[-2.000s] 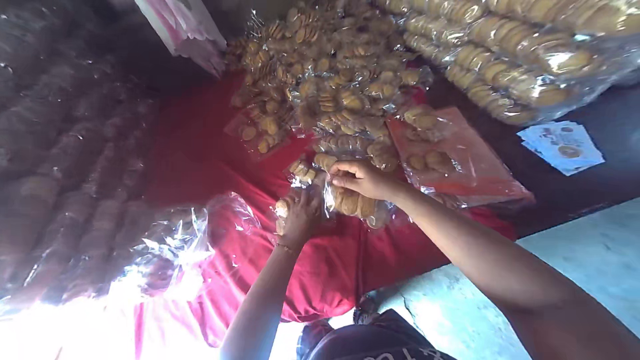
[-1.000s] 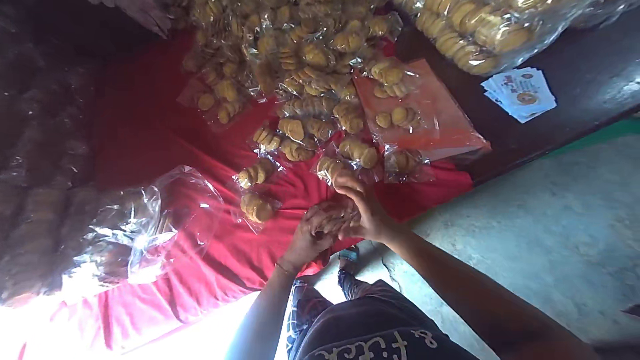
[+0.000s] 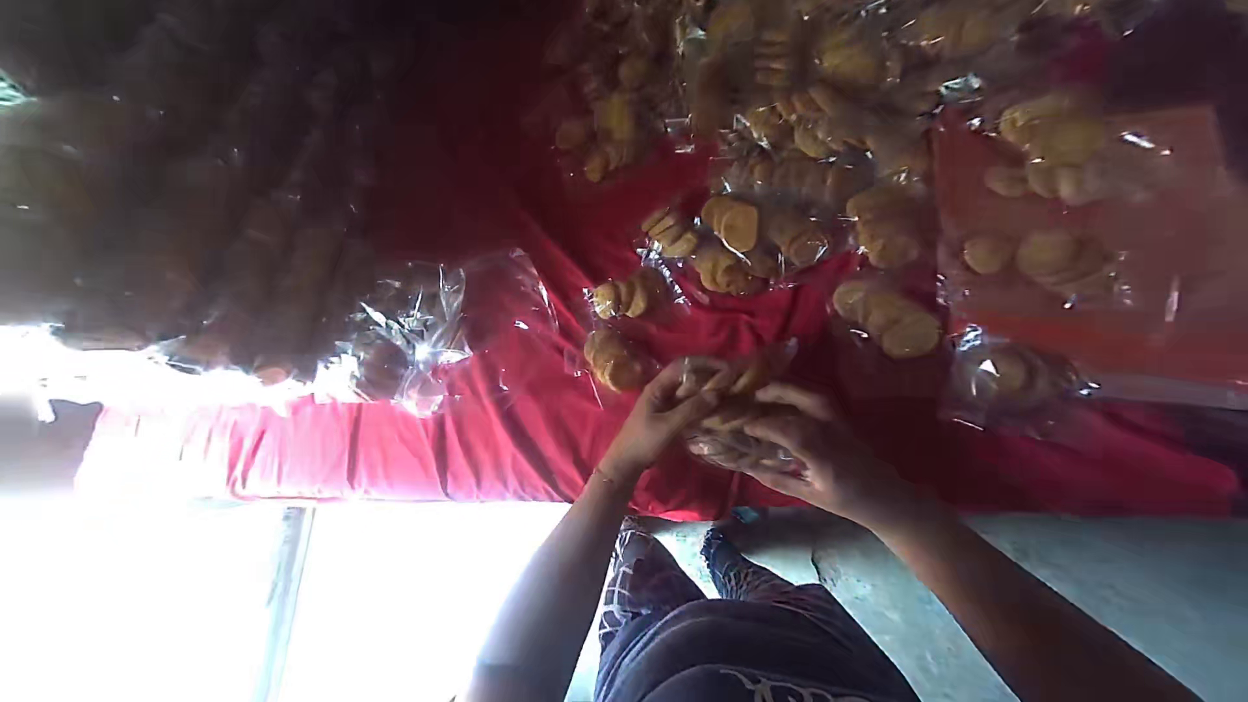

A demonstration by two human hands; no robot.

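Between my two hands, above the front edge of the red cloth (image 3: 468, 429), is a clear plastic bag of round cookies (image 3: 736, 414). My left hand (image 3: 668, 409) grips its left side with bent fingers. On its right side, the fingers of my right hand (image 3: 819, 448) close around the crinkled plastic. A small bag of cookies (image 3: 616, 361) lies on the cloth just beyond my left hand, and another bag of cookies (image 3: 889, 317) lies beyond my right hand. Blur hides the exact fingertip contact.
Many small cookie bags (image 3: 809, 117) are heaped at the back. An orange-red flat sheet or packet (image 3: 1102, 331) with cookie bags on it lies at the right. Large bags (image 3: 195, 195) stand at the left, beside crumpled clear plastic (image 3: 419, 341). The floor (image 3: 1072, 575) shows below the table edge.
The view has shifted strongly. Two seconds ago my hands were over bags near the pile; now they hold one bag together near the cloth's front edge.
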